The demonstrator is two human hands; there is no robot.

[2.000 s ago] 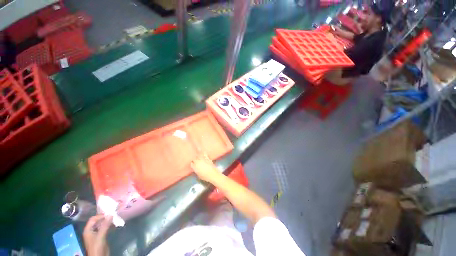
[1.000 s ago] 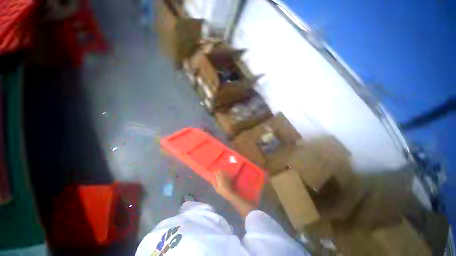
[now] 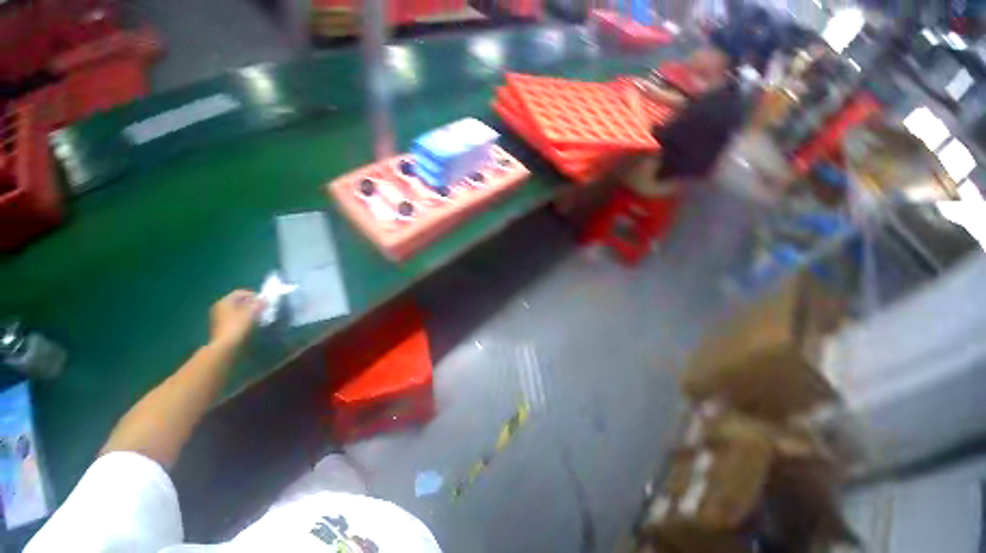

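My left hand [image 3: 236, 315] reaches over the green workbench near its front edge and pinches a small white crumpled piece [image 3: 275, 296], blurred; I cannot tell if it is paper or cloth. The piece is beside or over the left edge of a long pale paper sheet [image 3: 314, 270] lying on the bench. Beyond the sheet, a salmon-red device tray [image 3: 373, 227] holds several white devices with dark round heads. Blue and white retail boxes [image 3: 454, 151] are stacked on that tray. My right hand is not in view.
A clear bottle [image 3: 38, 354] and a light blue box [image 3: 22, 454] lie at the bench's left. Red grid crates [image 3: 584, 124] are stacked farther along, near a seated person [image 3: 703, 124]. A red stool [image 3: 381, 373] is below the edge; brown cartons [image 3: 735, 464] are at right.
The long red divided tray, on the bench and later held by my right hand over the floor, is out of view. My view has turned back to the bench. The pale sheet now shows there.
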